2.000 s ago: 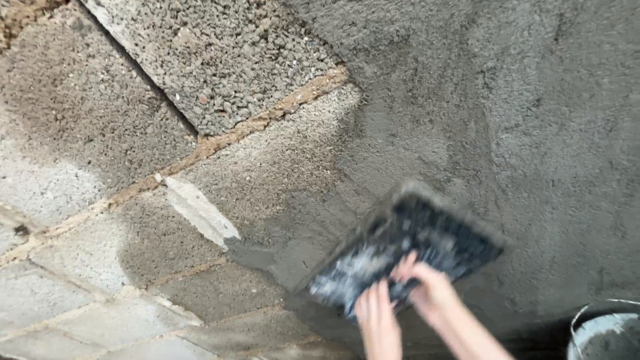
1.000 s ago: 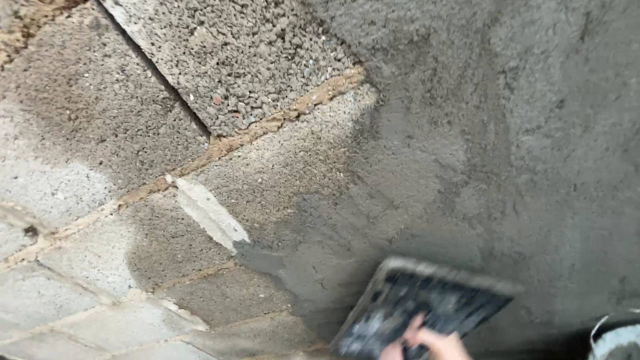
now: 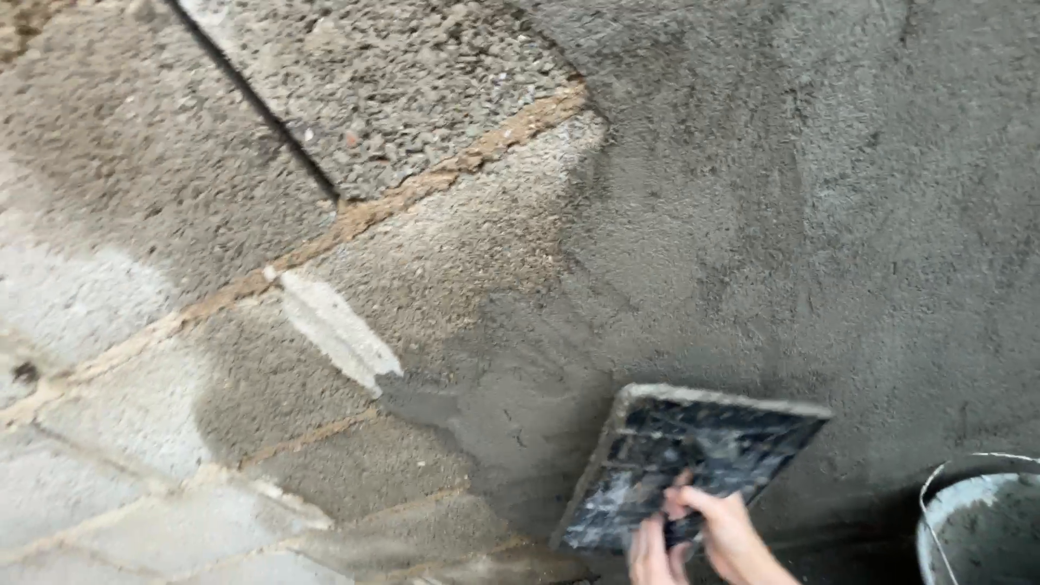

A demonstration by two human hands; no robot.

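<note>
A large black plastering float (image 3: pixel 699 455), smeared with grey mortar, lies against the wet grey render (image 3: pixel 691 284) at the lower middle of the head view. My left hand (image 3: pixel 654 552) has its fingers at the float's handle, low in the frame. My right hand (image 3: pixel 719 524), just to the right of it, is closed round the handle. Blur and the fingers partly hide the handle. Left of the float, the render thins to a ragged edge over bare concrete blocks (image 3: pixel 439 292).
A bucket (image 3: pixel 987 520) with a wire handle and grey residue stands at the lower right. Sandy mortar joints (image 3: pixel 463 162) run between the blocks. A pale raised mortar patch (image 3: pixel 337 329) marks the wall left of the float.
Both hands and the float are lower on the wall than two seconds ago. Against the wall, the float's place is about the same as one second ago.
</note>
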